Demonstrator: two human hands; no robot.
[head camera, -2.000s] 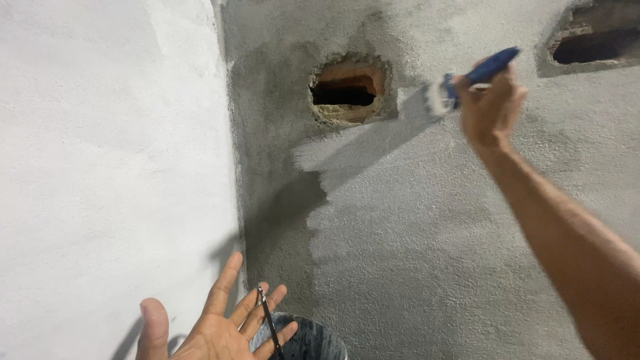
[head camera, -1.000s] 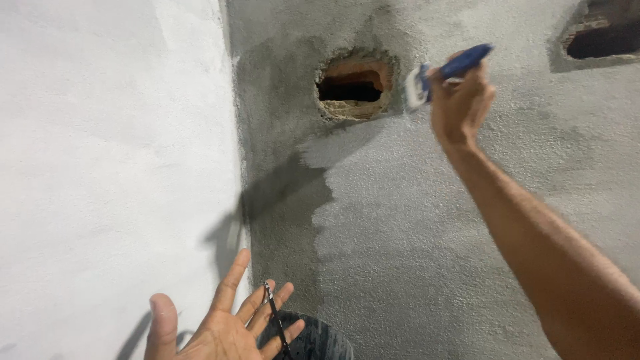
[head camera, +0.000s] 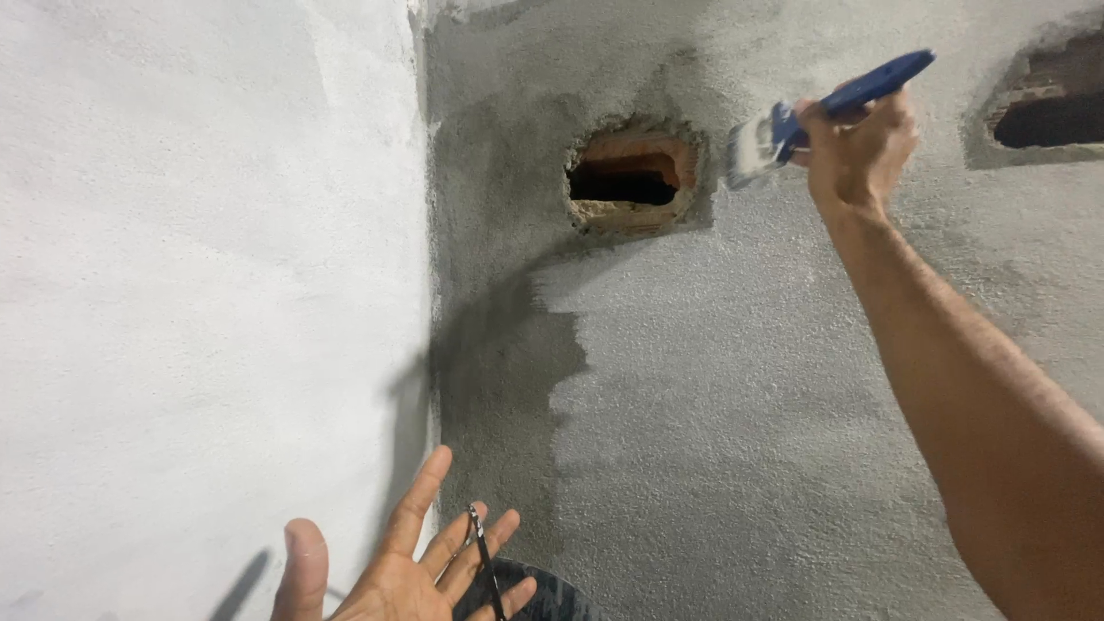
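Note:
My right hand (head camera: 862, 147) grips the blue handle of a flat paintbrush (head camera: 759, 147). Its pale, paint-laden bristles are at the rough grey wall, just right of a ragged hole (head camera: 634, 185) that shows hollow brick inside. Low in the view, my left hand (head camera: 414, 561) has its palm up and fingers spread. A thin dark wire handle (head camera: 486, 561) lies across those fingers, not gripped; how it is supported is hard to see. Behind them shows part of a dark, paint-smeared bucket (head camera: 552, 595). Wet-looking whitish paint (head camera: 707, 388) covers the wall below the hole, with a jagged left edge.
A white wall (head camera: 216, 259) meets the grey wall at a vertical corner on the left. Darker bare plaster (head camera: 492, 414) runs beside this corner. Another broken opening (head camera: 1052, 116) is at the upper right. Shadows of the arm and hand fall across both walls.
Compared with two seconds ago, my right hand has brought the brush left, nearer the hole, and slightly up. My left hand keeps its spread pose by the wire handle.

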